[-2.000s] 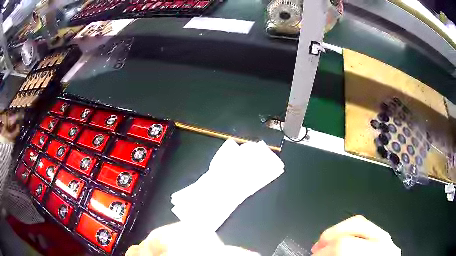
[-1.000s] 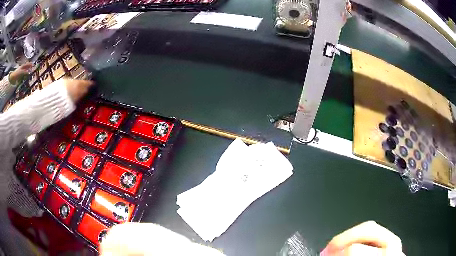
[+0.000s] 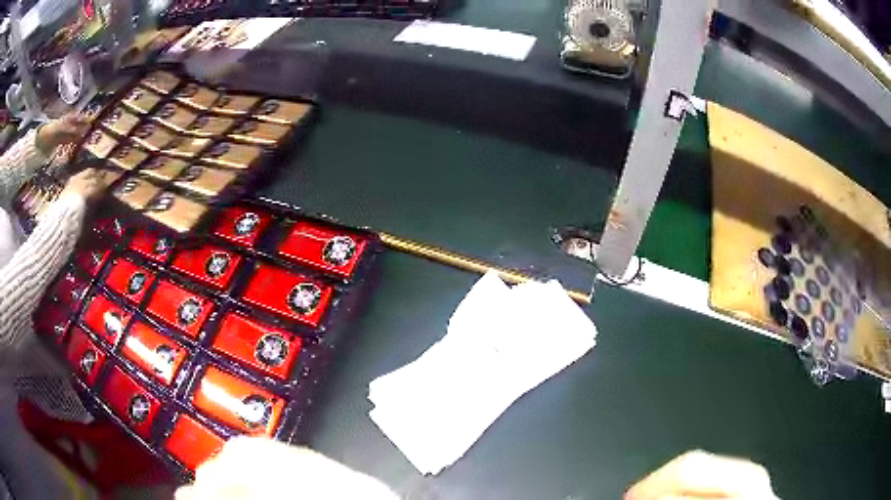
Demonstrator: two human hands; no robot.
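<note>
My left hand (image 3: 283, 474) is at the bottom edge, overexposed and cut off, beside the near corner of the black tray (image 3: 293, 415); its fingers do not show clearly. My right hand (image 3: 701, 479) is at the bottom right, also cut off; whether it holds anything is not visible. The tray holds rows of glossy red cases (image 3: 256, 346), each with a round silver-and-black emblem. White folded sheets (image 3: 488, 371) lie on the green bench between the tray and my right hand.
Another person's hands (image 3: 88, 184) are at a tray of gold cases (image 3: 230, 153), which overlaps the red tray's far edge. A metal post (image 3: 645, 166) stands right of centre. Round discs (image 3: 806, 293) in clear plastic lie on cardboard (image 3: 752, 186). A small fan (image 3: 598, 34) stands at the back.
The gold-case tray has come right, towards the red tray, with the other person's hands at it. The view has shifted, so the bench things sit further right. The clear piece near my right hand no longer shows.
</note>
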